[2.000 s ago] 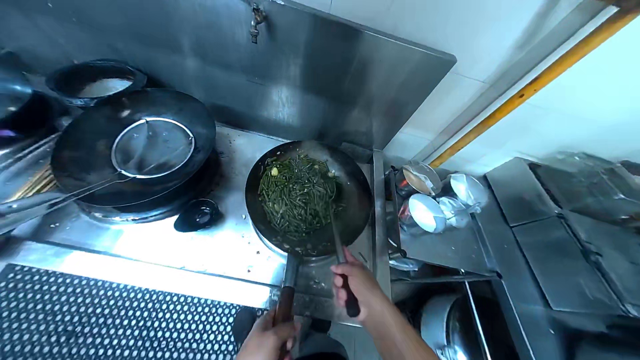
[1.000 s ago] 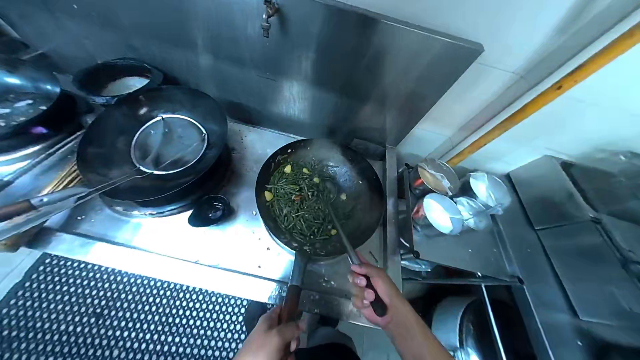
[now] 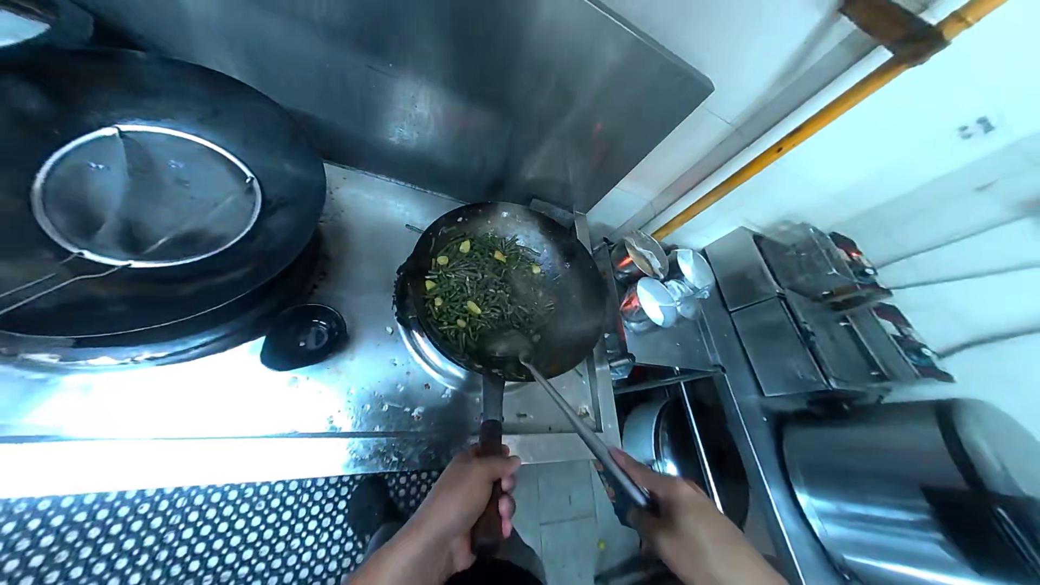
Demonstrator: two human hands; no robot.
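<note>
A dark wok [image 3: 573, 284] with a wooden grip sits over the right-hand burner, and my left hand [image 3: 475, 500] is closed around that grip. Chopped green vegetable stems [image 3: 479, 284] with yellowish pieces fill the wok's left and middle parts. My right hand [image 3: 658, 504] holds the handle of a long metal ladle or spatula [image 3: 569, 410]; its head lies among the food at the wok's near side, partly hidden by food and haze, so its kind is unclear.
On the left a larger wok [image 3: 292, 171] carries a round mesh strainer [image 3: 146, 199]. A small black bowl [image 3: 305, 337] sits between the woks. Metal containers [image 3: 654, 301] stand at right, near lidded steel bins [image 3: 780, 345]. A steel splashback [image 3: 487, 97] rises behind; a perforated mat [image 3: 203, 528] lies below.
The food has shifted within the wok, and the utensil's head has moved from its right side to its near side. Both hands keep their holds. The view has moved closer.
</note>
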